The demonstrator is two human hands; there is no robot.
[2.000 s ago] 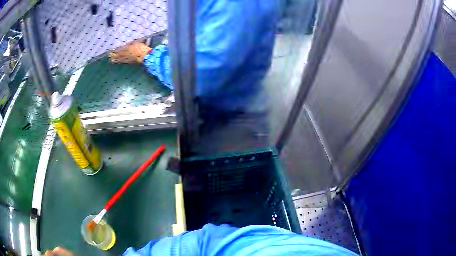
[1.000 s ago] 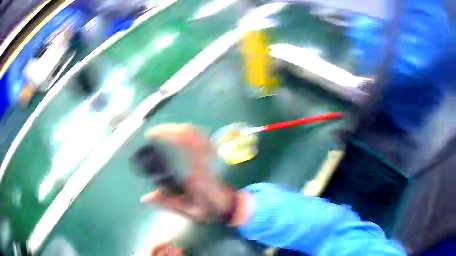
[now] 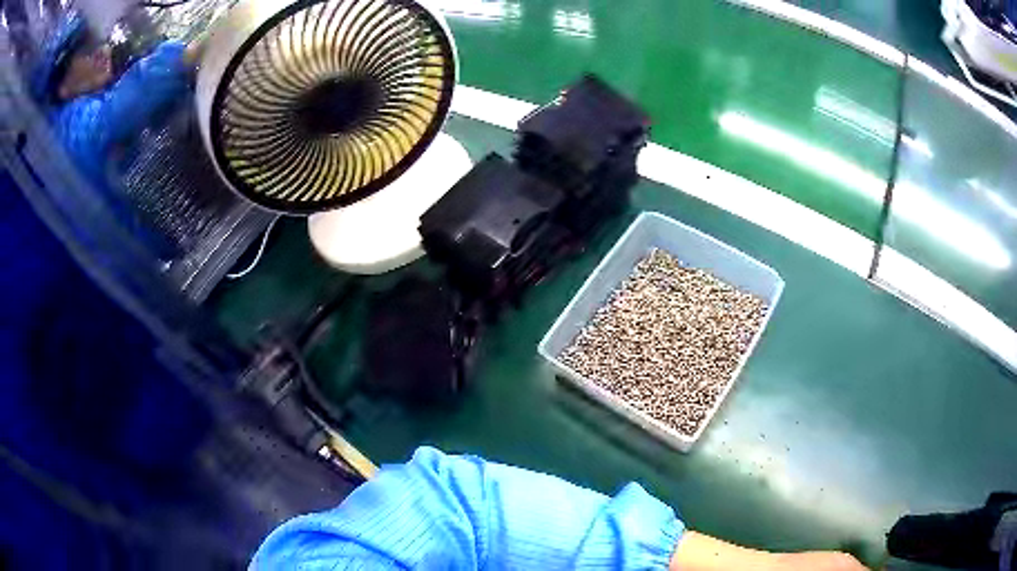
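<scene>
My left hand (image 3: 820,561) shows only as a wrist and the back of the hand at the bottom edge, right of centre. Its fingers are cut off, so its grip is hidden. A black part (image 3: 953,535) lies just right of it in the lower right corner, cut off by the edge; I cannot tell if the hand touches it. My right hand is out of the picture. A pale grey-blue bin (image 3: 617,408) full of small metallic screws (image 3: 669,340) stands on the green bench beyond my left forearm. Several glossy black units (image 3: 491,218) are grouped left of the bin.
A round desk fan (image 3: 335,106) on a white base (image 3: 390,212) stands behind the black units. The white-edged green conveyor (image 3: 769,123) runs along the far side. A person in blue (image 3: 134,100) is at the upper left. A cable and fittings (image 3: 279,385) hang at the bench's left edge.
The view has swung left to the fan, black units and screw bin. The brush, cup, yellow can and crate have left the picture. My right hand, seen earlier with a blurred dark part, is gone from view.
</scene>
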